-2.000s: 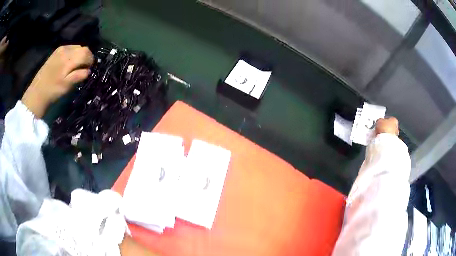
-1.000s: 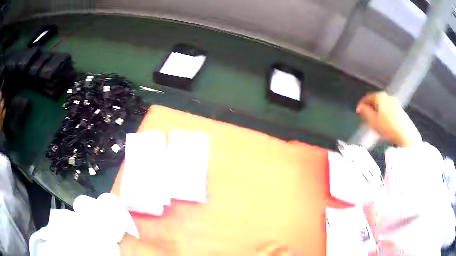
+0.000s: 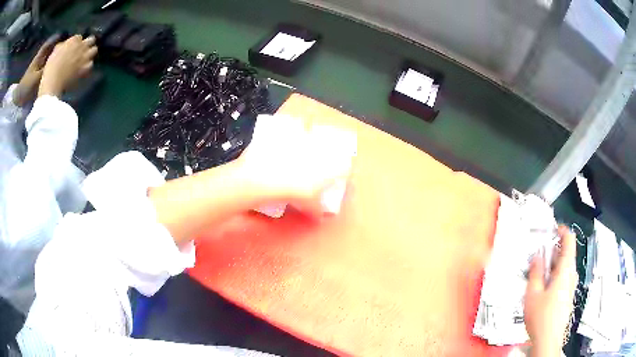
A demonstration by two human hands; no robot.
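My left hand [image 3: 279,183] reaches over the white user manuals [image 3: 279,132] on the left of the red-orange work mat [image 3: 390,230]. Glare washes out its fingers, so whether it grips a manual cannot be told. My right hand [image 3: 551,293] is at the pile of QR leaflets [image 3: 505,286] on the mat's right edge, thumb and fingers apart, with no leaflet visibly held. Two small black box bases stand on the green belt, one at the upper left [image 3: 284,49] and one further right [image 3: 416,90], both with white paper inside.
Tangled charging cables [image 3: 202,111] lie left of the mat, with stacked black boxes [image 3: 136,43] beyond. A neighbour's hands [image 3: 66,63] are at the upper left. A pale post [image 3: 593,132] rises at the right. More white leaflets [image 3: 610,286] and another black box [image 3: 586,192] are at the far right.
My right hand has moved from the belt down to the leaflet pile. My left hand has come into view over the manuals. The neighbour's hands now show at upper left.
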